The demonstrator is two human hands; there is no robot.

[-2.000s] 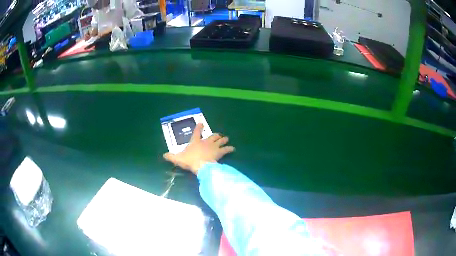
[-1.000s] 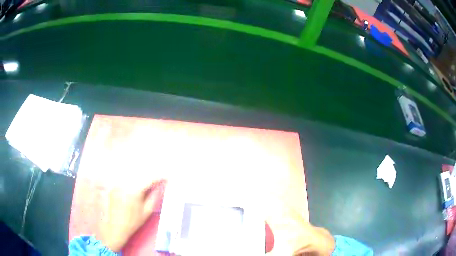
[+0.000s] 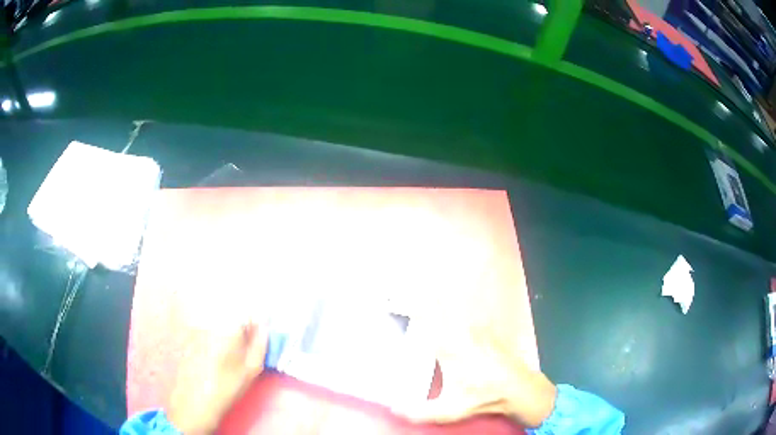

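A white retail box (image 3: 353, 353) with a blue edge band lies tilted over the work mat (image 3: 340, 221), its print mostly washed out by glare. My left hand (image 3: 213, 370) is at the box's left, blue-banded end, with fingers against it. My right hand (image 3: 481, 378) grips the right end, its fingers at the lower right corner. Both hands are partly washed out. I cannot tell whether clear film is around the box.
A bright white stack of film bags (image 3: 94, 204) lies left of the mat. A jagged white scrap (image 3: 679, 284) lies to the right. Another box (image 3: 732, 194) is on the green conveyor (image 3: 340, 93) at the right. Part of one more box (image 3: 772, 331) shows at the right edge.
Two seconds ago my right hand was on a box on the conveyor. Since one second ago, the box between my hands has turned and risen slightly in the picture. The view has shifted slightly.
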